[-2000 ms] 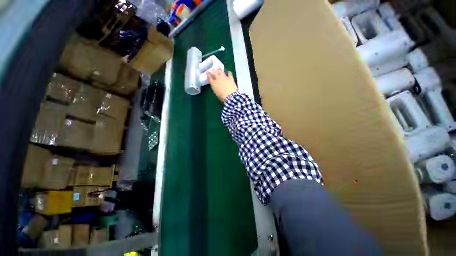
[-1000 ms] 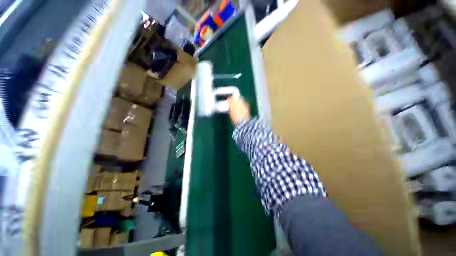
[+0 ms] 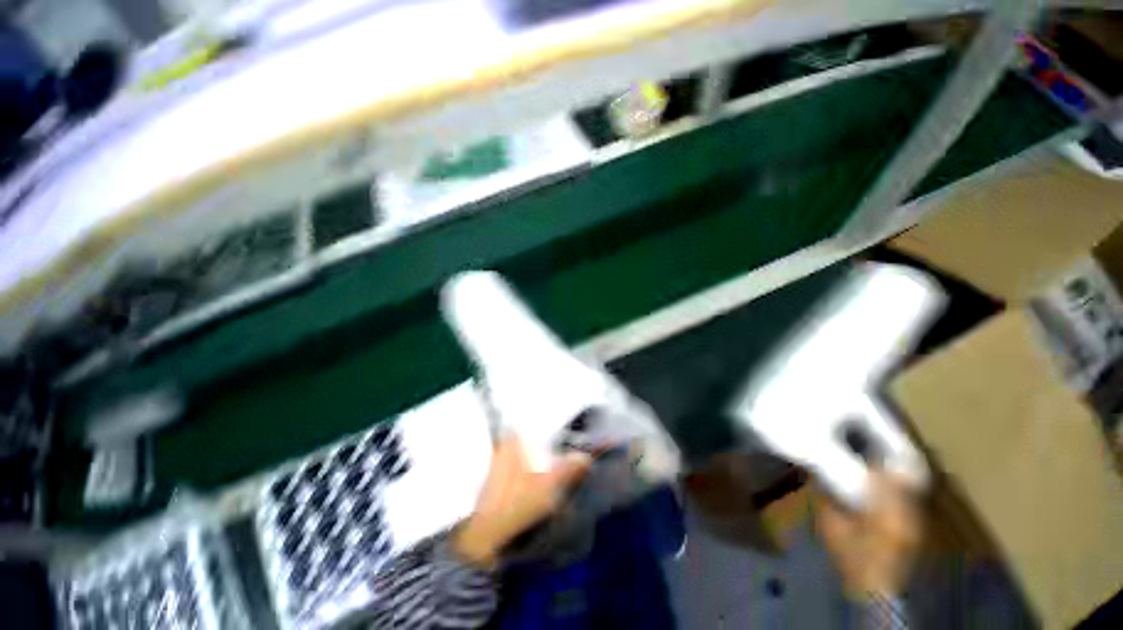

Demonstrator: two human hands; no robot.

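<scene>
The picture is blurred. My left hand (image 3: 523, 498) is low in the middle, closed on the lower end of a white camera housing (image 3: 511, 351) that slants up over the belt edge. Its dark opening shows near my fingers. My right hand (image 3: 868, 529) grips the bracket of a second white camera housing (image 3: 850, 351) at the right, tilted up to the right. The two housings are apart. A white sheet of black stickers (image 3: 333, 517) lies left of my left hand, with a blank part beside the stickers.
A green belt (image 3: 727, 222) runs behind both hands, with a white bracketed unit (image 3: 123, 443) on its left part. A greyer sticker sheet (image 3: 136, 591) is at lower left. A pale shelf (image 3: 370, 99) crosses above, with a metal post (image 3: 936, 135). Brown cardboard (image 3: 1010, 431) stands at right.
The view has swung from along the belt to across it. My right hand now holds a housing off the belt; my left hand, another housing and the sticker sheet have come into view.
</scene>
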